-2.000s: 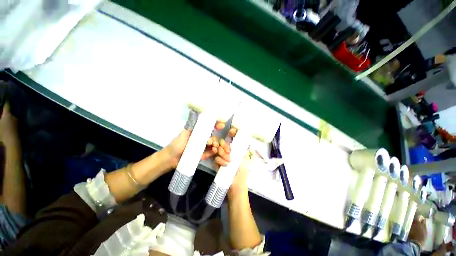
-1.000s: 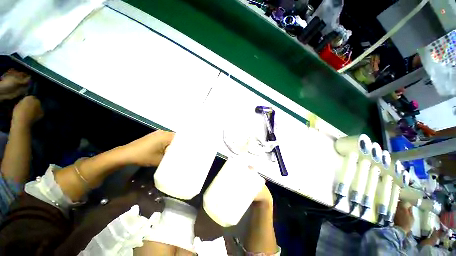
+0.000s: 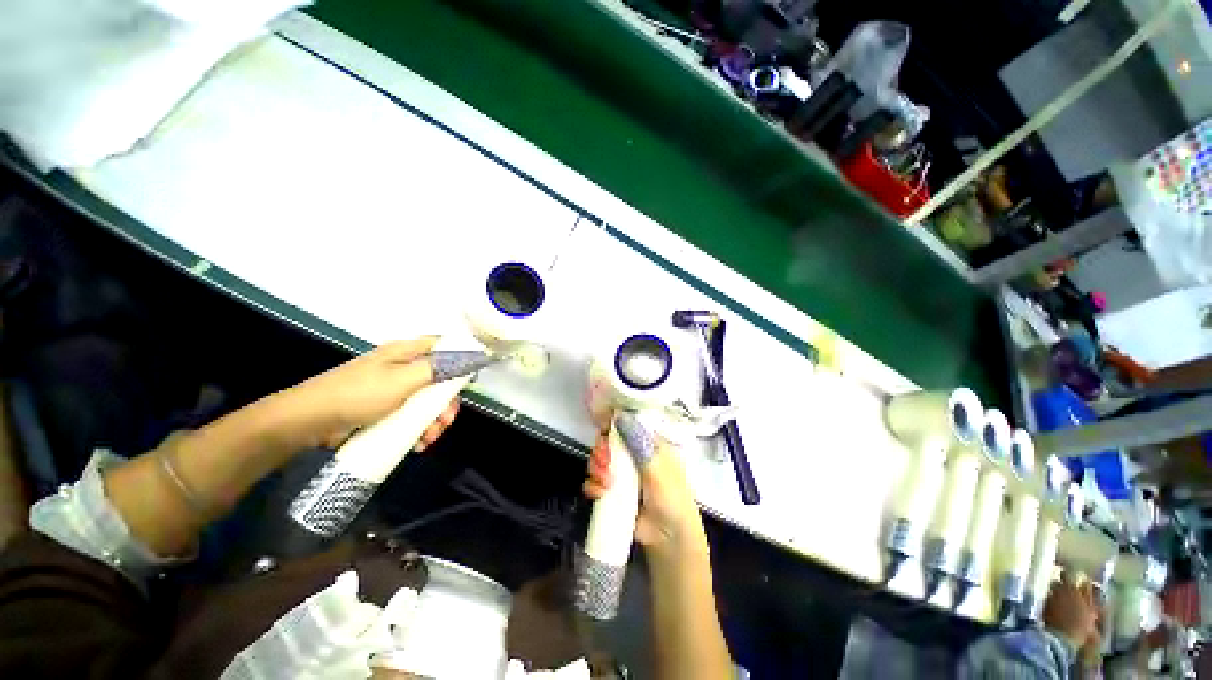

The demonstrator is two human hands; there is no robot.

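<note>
My left hand (image 3: 396,383) is closed around the handle of a cream-white hair dryer (image 3: 386,445). Its round dark outlet faces up and away, and its patterned grille end points down-left. My right hand (image 3: 641,485) grips the handle of a second hair dryer (image 3: 609,545). Its outlet has a dark blue rim and a grey centre, and its grille end points down. Both thumbs wear grey finger cots. The two dryers are apart, held over the front edge of the white worktop (image 3: 346,213).
A dark-handled hammer (image 3: 739,458) lies right of the second dryer, beside a crumpled pale piece. A row of dryers (image 3: 917,485) stands at the right. White bags (image 3: 120,80) lie far left. The green conveyor (image 3: 744,226) runs behind. Another person's hand (image 3: 1070,611) is at lower right.
Both dryers have turned so their outlets show at the top and their grille ends point down towards me. The barrels were nearer my body one second ago.
</note>
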